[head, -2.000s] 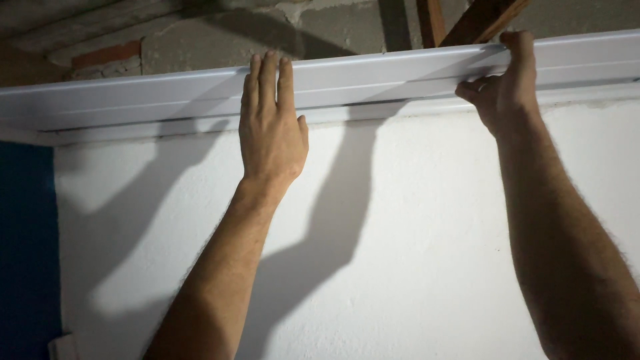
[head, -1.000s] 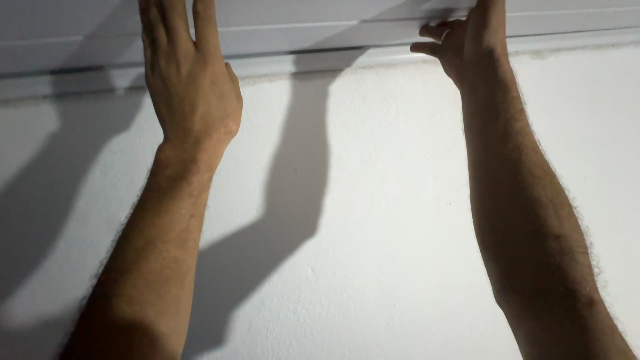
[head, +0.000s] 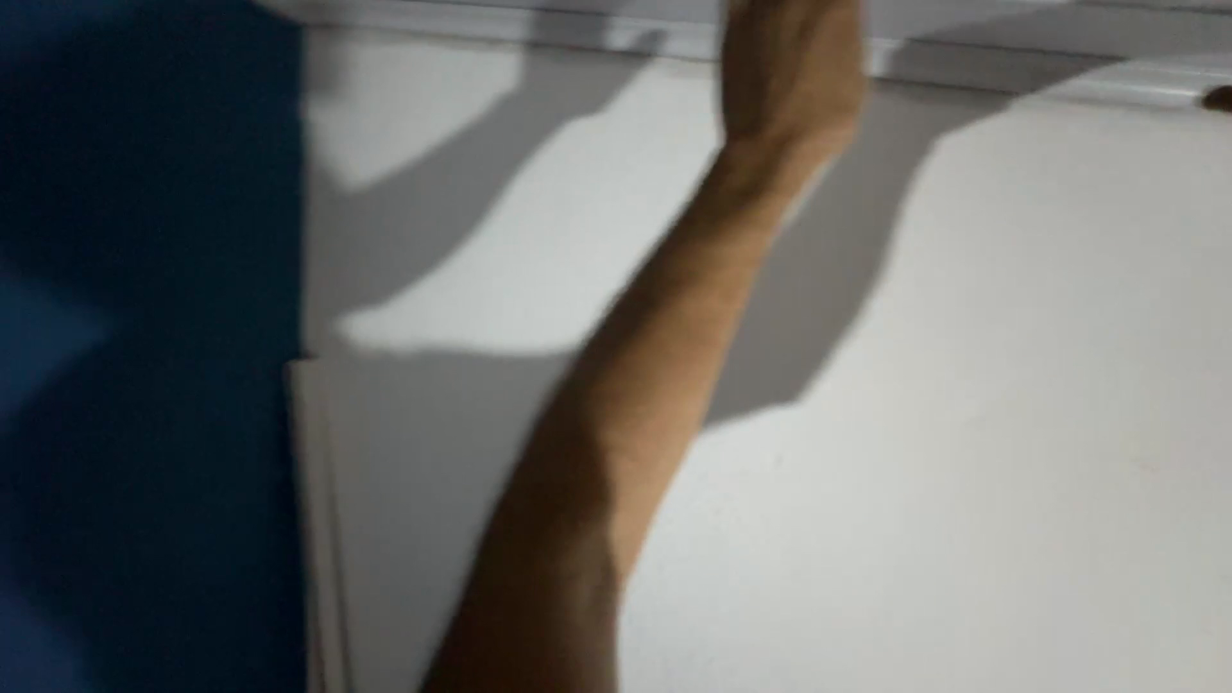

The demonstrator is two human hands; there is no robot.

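My left hand (head: 792, 67) reaches up to a long white panel strip (head: 962, 27) along the top of the view and overlaps it. Its fingers are cut off by the top edge, so their pose is hidden. Beneath the panel runs a white edge trim (head: 664, 40) where it meets the wall. At the far right edge a small dark bit of my right hand (head: 1219, 98) shows beside the trim; the rest of it is out of view.
A white wall (head: 962, 404) fills the middle and right, with arm shadows across it. A dark blue wall (head: 154, 241) meets it at the left. Low in that corner stands a narrow pale vertical trim or frame (head: 322, 520).
The view has swung left and down, bringing the blue wall in. The rafters and rough wall above the panel, seen two seconds ago, are out of view, and my right arm has nearly left the picture.
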